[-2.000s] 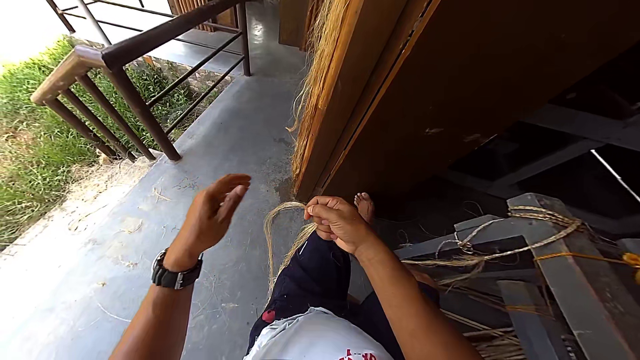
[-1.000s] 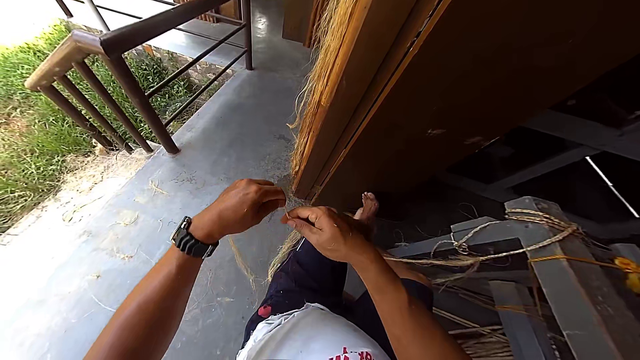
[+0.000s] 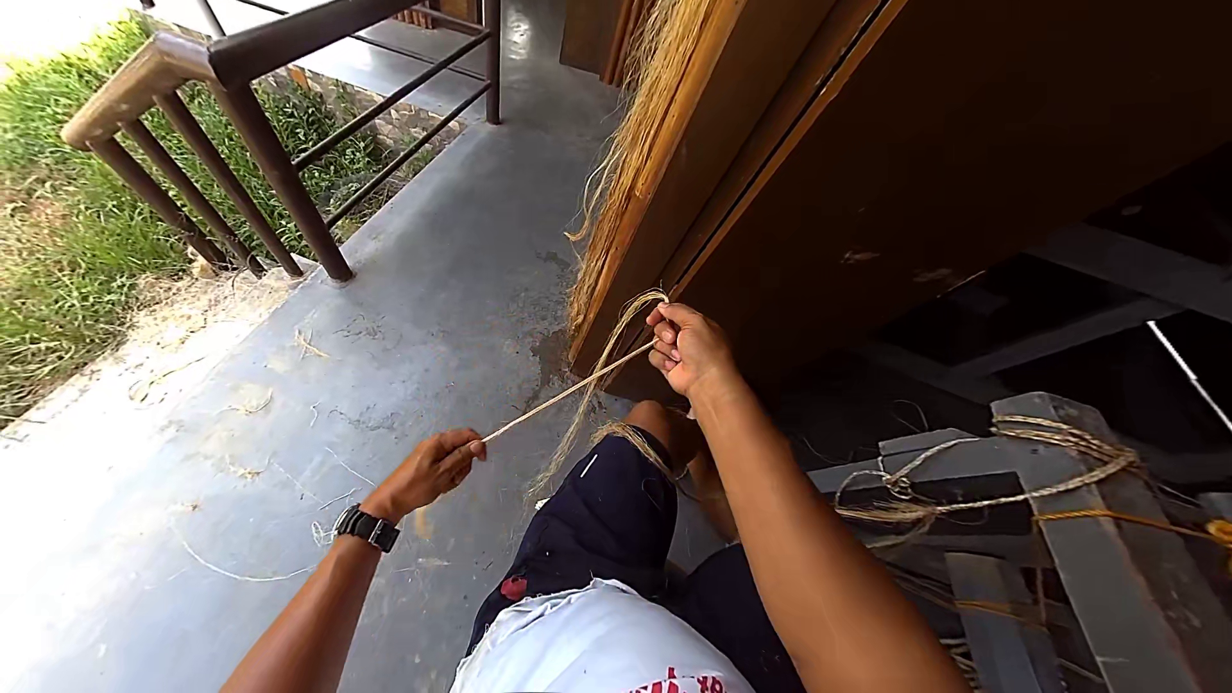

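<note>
A thin twisted cord of pale natural fibre (image 3: 568, 393) runs taut between my two hands. My left hand (image 3: 438, 469), with a black wristwatch (image 3: 367, 527) at the wrist, pinches its lower end between thumb and fingers. Higher and to the right, my right hand (image 3: 685, 346) is closed on the cord's other end. From that hand a loose bundle of fibre strands (image 3: 589, 395) arcs over and hangs down past the cord. More strands (image 3: 633, 438) lie across my knee.
Raw fibre (image 3: 640, 125) hangs along a wooden panel edge (image 3: 674, 164) ahead. At right, a grey wooden frame (image 3: 1097, 539) carries looped fibre rope (image 3: 1068, 443) and an orange cord (image 3: 1136, 521). A metal railing (image 3: 279, 178) stands at left; fibre scraps (image 3: 250, 472) lie on the concrete floor (image 3: 423, 318).
My hands, together at the cord one second ago, are now apart. My left hand has moved down and left, and a length of cord shows stretched between them.
</note>
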